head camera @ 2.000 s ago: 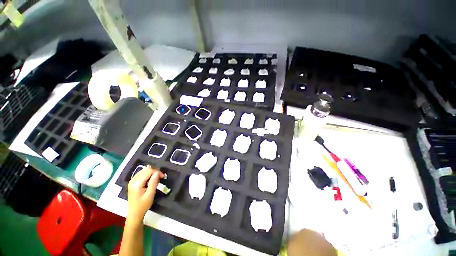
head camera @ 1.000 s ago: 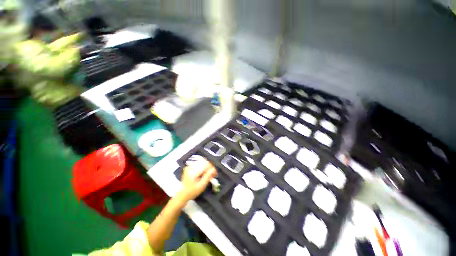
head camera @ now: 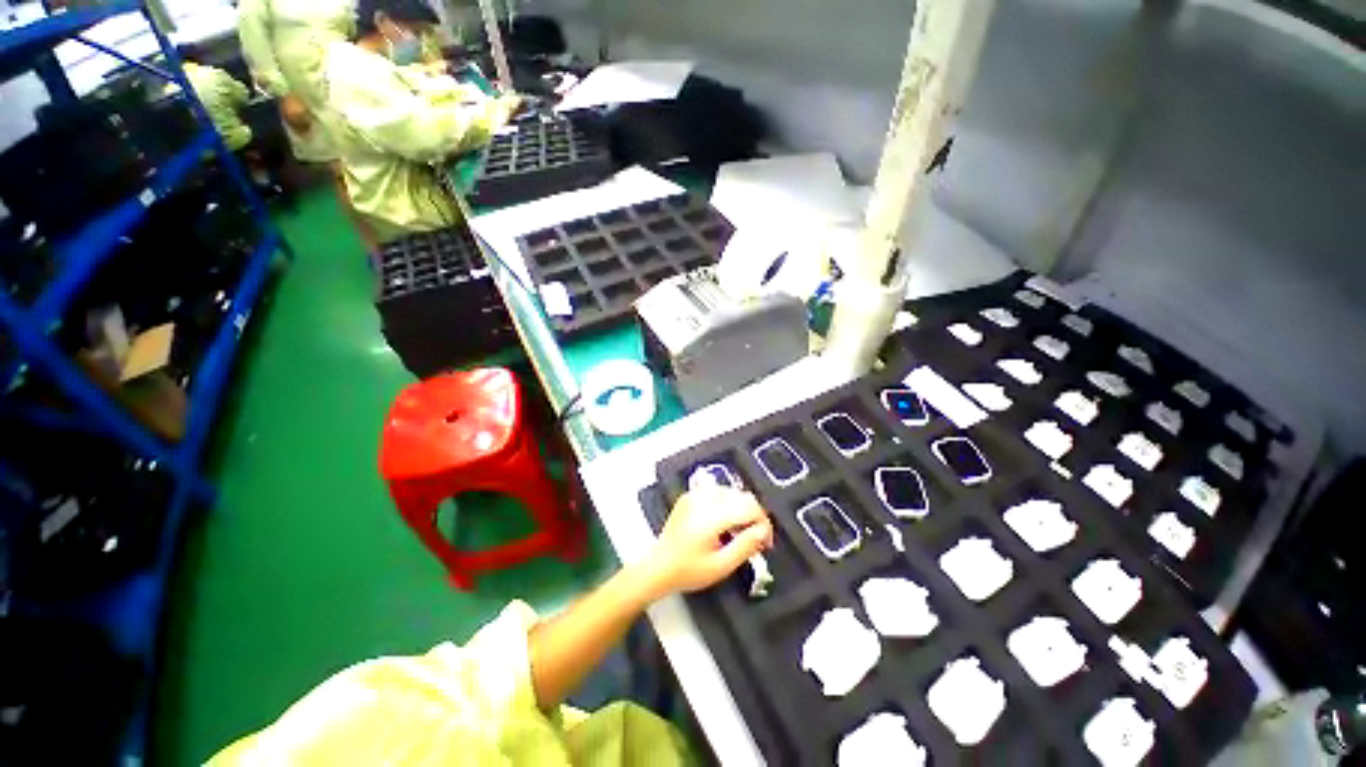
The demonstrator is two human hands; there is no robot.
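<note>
A black foam tray [head camera: 767,641] lies slanted on the white-topped bench. Several dark-faced watch units with pale rims [head camera: 829,528] sit in its pockets at the left and back; one watch unit [head camera: 905,406] shows a blue spot. White protective covers [head camera: 977,568] fill the visible pockets at the right and front. My left hand [head camera: 713,540] is over the tray's left corner pockets, fingers bent together. A watch unit [head camera: 716,478] shows partly beyond it, and a small pale piece [head camera: 761,574] shows below the fingertips; whether I grip either is hidden. My right hand is out of the picture.
A second filled tray [head camera: 1251,393] lies behind. A pale post [head camera: 899,188], tape dispenser [head camera: 725,333], tape roll [head camera: 617,397] and empty tray [head camera: 611,258] stand beyond. A red stool [head camera: 457,424] is at the left. People in yellow smocks [head camera: 375,128] and a blue rack [head camera: 225,188] are farther back.
The view has swung left, bringing people and the blue rack into sight; the bottle and pens have mostly gone out. My left hand stays over the same tray corner.
</note>
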